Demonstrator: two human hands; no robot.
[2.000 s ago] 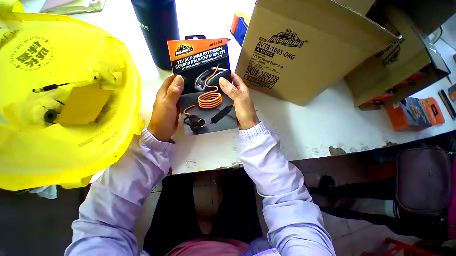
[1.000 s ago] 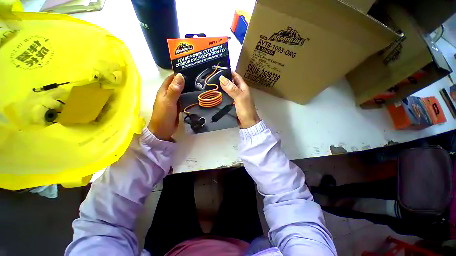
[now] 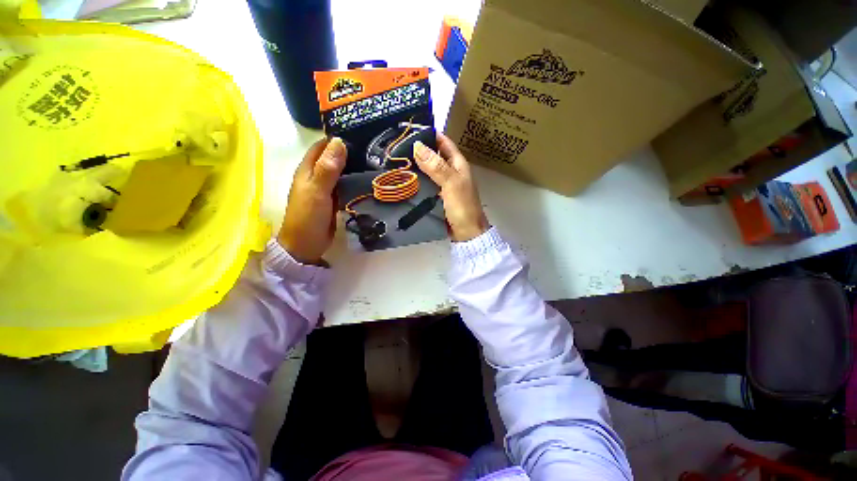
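A retail box with a black front, an orange top and a picture of a coiled orange cord is held over the white bench, its front facing up at me. My left hand grips its left side, thumb on the front. My right hand grips its right side, thumb on the front. The back of the box and most of my fingers behind it are hidden.
A yellow bag lies left on the white bench. A dark bottle stands behind the box. A brown carton, a second carton and another retail box are right. A person's leg shows lower right.
The retail box has tilted very slightly in my hands. Both hands keep their hold in nearly the same place.
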